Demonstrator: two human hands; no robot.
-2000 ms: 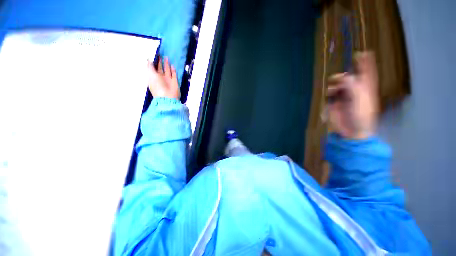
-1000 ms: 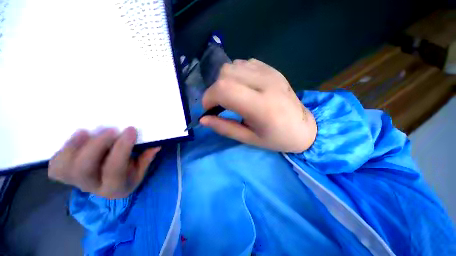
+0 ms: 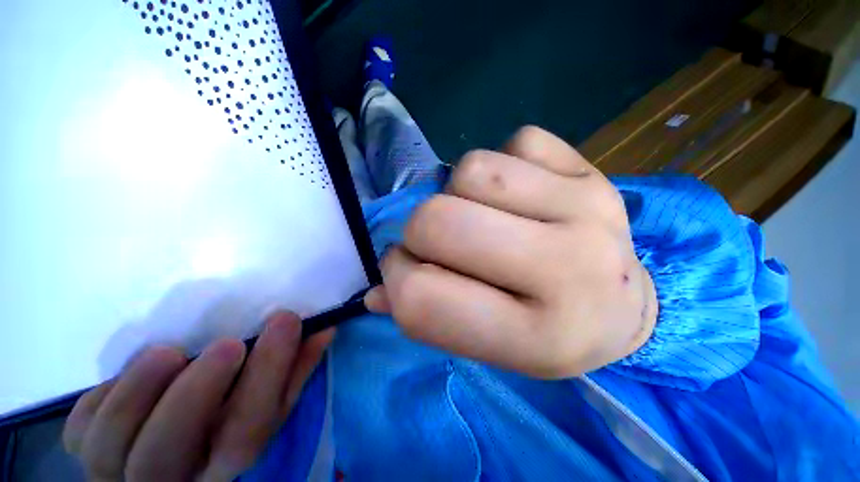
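Observation:
The white panel [image 3: 179, 226] with a black dot pattern and a thin black rim fills the left side, its near right corner over my lap. My left hand [image 3: 198, 405] grips the near edge, fingers on the white face and thumb beneath. My right hand [image 3: 519, 259] is at the corner, fingers curled, with the thumb and index fingertips against the black rim. Whether it holds a strip or only the corner is hidden by the fingers.
Brown flat cartons [image 3: 717, 122] lie at the upper right beside a grey floor area. The dark green floor [image 3: 528, 66] is beyond my hands. My shoe [image 3: 379, 61] and trouser leg show just right of the panel.
The panel corner and both hands appear larger and closer. My right hand has come from just right of the corner onto it; the dark piece in its fingers no longer shows. My left hand still grips the edge.

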